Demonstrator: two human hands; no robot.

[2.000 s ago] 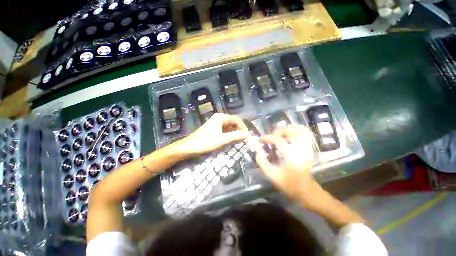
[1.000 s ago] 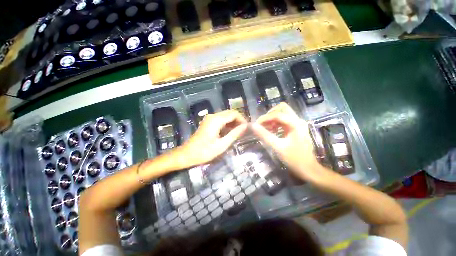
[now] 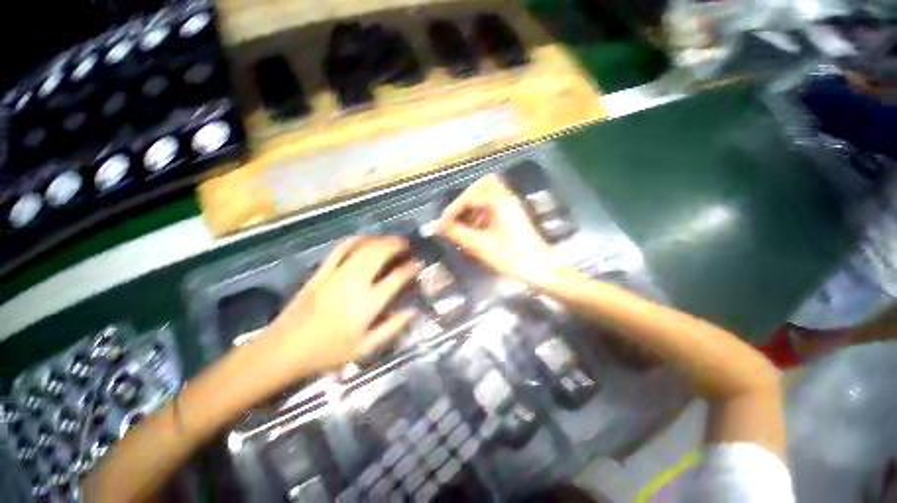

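Observation:
The clear blister tray (image 3: 622, 257) holds black phone housings, back side up, in two rows. My right hand (image 3: 487, 231) is over the back row with finger and thumb together; a small pale adhesive pad (image 3: 430, 228) shows at their tips, at the upper back of a phone housing (image 3: 439, 285). My left hand (image 3: 339, 307) lies over the tray's left part with its fingers apart and nothing seen in it, hiding phones beneath. The adhesive sheet (image 3: 418, 454) with rows of pale ovals lies over the near row. The picture is blurred.
The yellow board (image 3: 236, 208) with black phones is behind the tray. A black tray (image 3: 118, 147) of white round parts is rear left. The round parts tray (image 3: 74, 403) is near left. Another person's forearm (image 3: 854, 332) shows at the right edge.
My hands have parted. The right has moved up and left to a back-row phone; the left has opened and moved left and down. The view has shifted, with the tray now lower left.

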